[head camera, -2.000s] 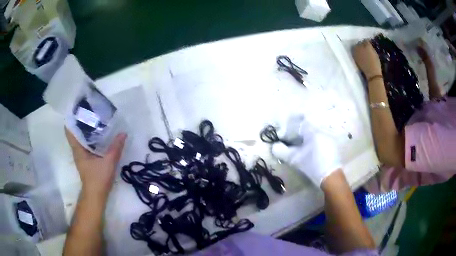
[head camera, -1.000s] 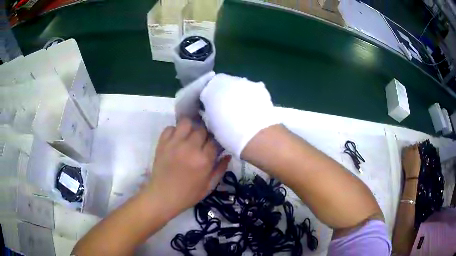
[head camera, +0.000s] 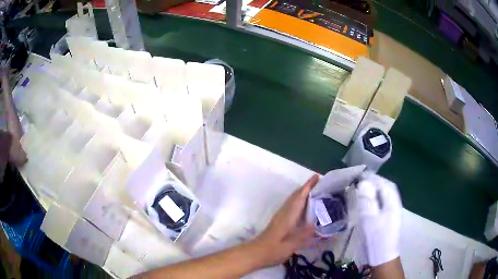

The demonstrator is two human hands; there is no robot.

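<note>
My left hand [head camera: 286, 218], bare, holds an open white box [head camera: 337, 179] with its flap raised. Inside the box is a black device [head camera: 330, 210] in a translucent bag, with a white label on top. My right hand [head camera: 379, 215], in a white knit glove, is at the right side of this box with its fingers bent near the flap. Whether it grips anything is hidden. A pile of black cables [head camera: 322, 268] lies below the box, cut off by the picture's bottom edge.
Open white boxes [head camera: 131, 117] crowd the left. One nearer box holds a black device [head camera: 171, 210]. On the green belt [head camera: 273, 87] stand two flap-up boxes [head camera: 355, 103] and a bagged device [head camera: 375, 143]. A single cable [head camera: 436, 261] lies at right. Another person's arm [head camera: 13, 120] shows at far left.
The view has swung left, showing more of the box rows. My gloved hand has moved from over the box's top to its right side, so the device inside shows. My left hand still holds the box.
</note>
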